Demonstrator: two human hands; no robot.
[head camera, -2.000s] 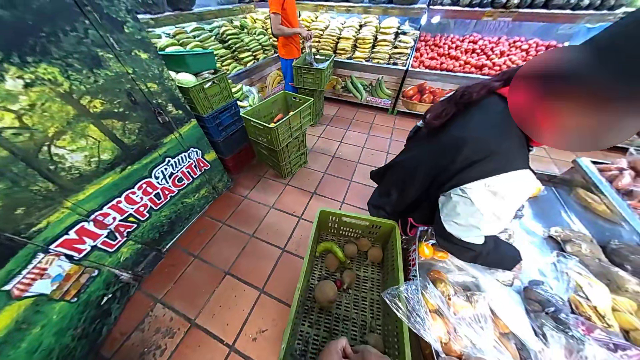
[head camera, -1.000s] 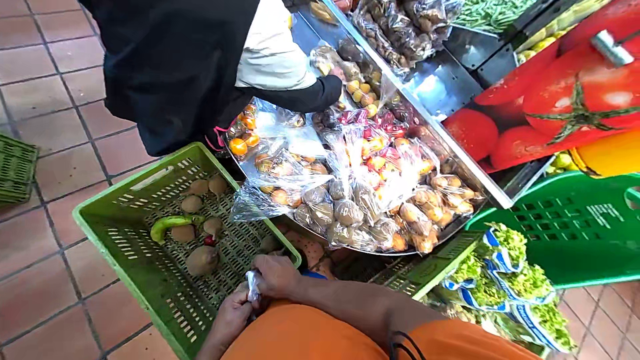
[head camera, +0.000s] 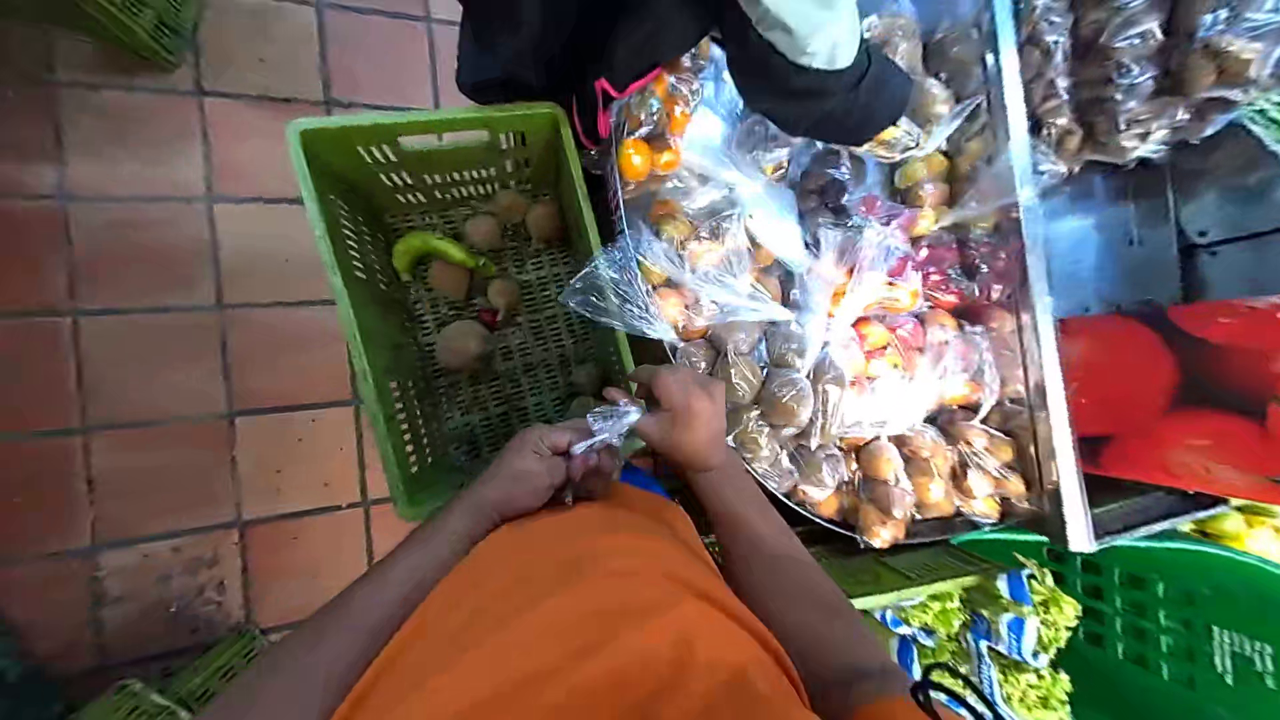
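Both my hands meet at a piece of clear plastic film (head camera: 608, 425), at the near right corner of a green plastic crate (head camera: 345, 300). My left hand (head camera: 535, 465) grips its lower end; the fingers of my right hand (head camera: 683, 415) pinch the upper end. Inside the crate lie a curved green vegetable (head camera: 440, 248), several round brown vegetables or fruits (head camera: 463, 345) and a small red piece (head camera: 488, 318). Right of my right hand, a metal display holds clear bags of brown round produce (head camera: 785, 400) and bags of orange and red fruit (head camera: 880, 350).
Another person's dark sleeve (head camera: 810, 90) reaches over the display from the top. The display's metal edge (head camera: 1040, 280) runs down the right. Bagged lettuce (head camera: 1030, 625) and a green basket (head camera: 1150, 620) are at lower right. Another green crate (head camera: 140, 25) stands on the tiled floor at upper left.
The view has swung down from the shop aisle to my hands and the display. Since one second ago, both hands remain together at the film, and my right hand's fingers have shifted on it.
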